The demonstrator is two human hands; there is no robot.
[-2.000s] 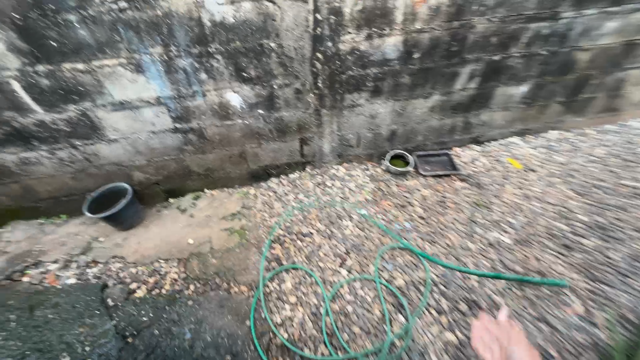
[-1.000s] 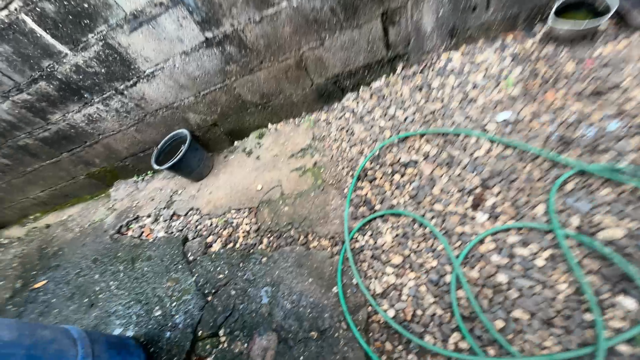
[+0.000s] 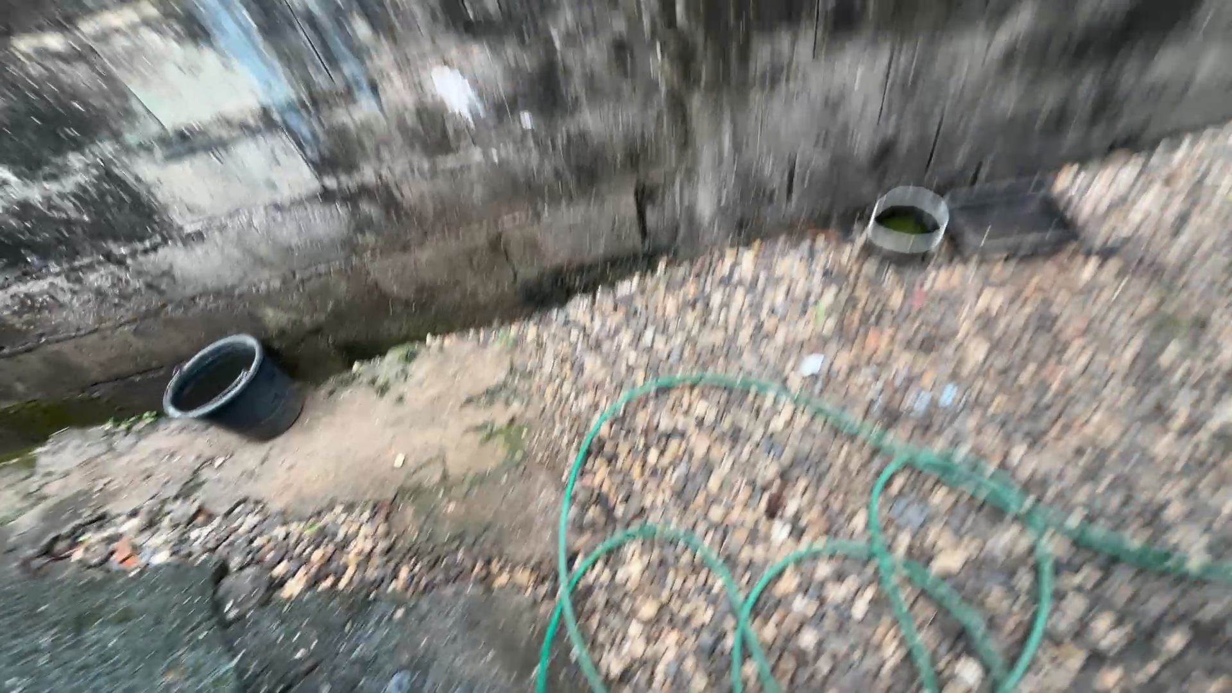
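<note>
Neither of my hands is in the head view, which is blurred by motion. A green garden hose (image 3: pixel 577 462) lies in loose loops over the pebbles, and one length of it runs out past the right edge. At the left, a dark plastic bucket (image 3: pixel 255 399) stands tilted on bare ground near the foot of the wall. Against the wall at the upper right sits a round pale-rimmed container (image 3: pixel 905 241) with greenish contents. A dark rectangular tray (image 3: pixel 1011 217) lies right beside it.
A stained block wall (image 3: pixel 404 212) spans the back, with a damp, mossy strip along its base. Pebbles (image 3: pixel 731 318) cover the middle and right. Cracked dark concrete (image 3: pixel 327 635) fills the lower left.
The hand seen at the lower right two seconds ago is out of view. The blue object at the lower left a second ago is also out of view. The camera view has swung left and back.
</note>
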